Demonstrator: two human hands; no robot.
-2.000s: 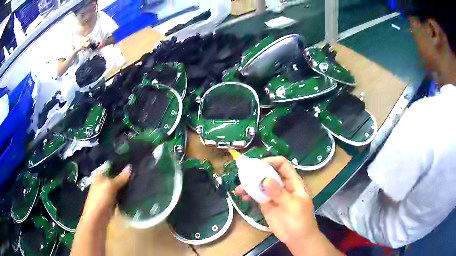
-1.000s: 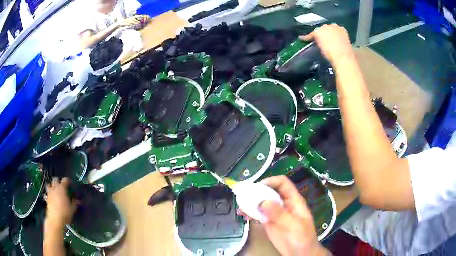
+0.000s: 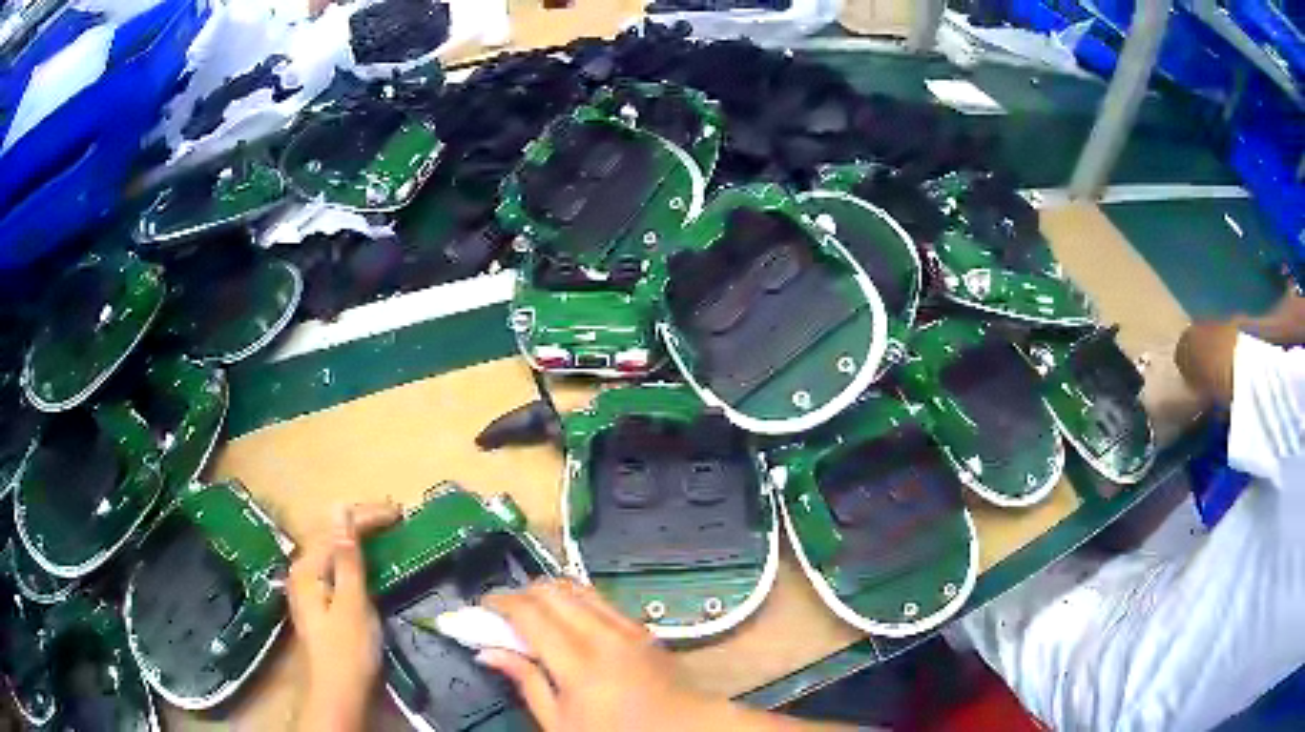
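Observation:
A green car body shell (image 3: 437, 522) with a black interior tray (image 3: 444, 672) lies at the bottom centre-left on the cardboard. My left hand (image 3: 339, 601) is at the shell's left edge, fingers on its rim. My right hand (image 3: 580, 658) holds the white glue bottle (image 3: 480, 628) tilted over the tray, its thin nozzle pointing left. The nozzle tip is above or at the tray surface; contact cannot be told. My right hand covers part of the shell, and the picture's bottom edge cuts off its near end.
More green shells (image 3: 673, 608) lie to the right, some stacked, and others (image 3: 201, 672) at the left. A dark heap (image 3: 773, 107) of black parts lies behind. A loose black piece (image 3: 518, 425) is on the cardboard (image 3: 336, 443). A person's arm and white clothing (image 3: 1145, 601) are at the right.
My left hand has moved right, now at a shell at the bottom centre-left. The bottle has moved left and down over that shell. The other person's arm has withdrawn from the shells to the right.

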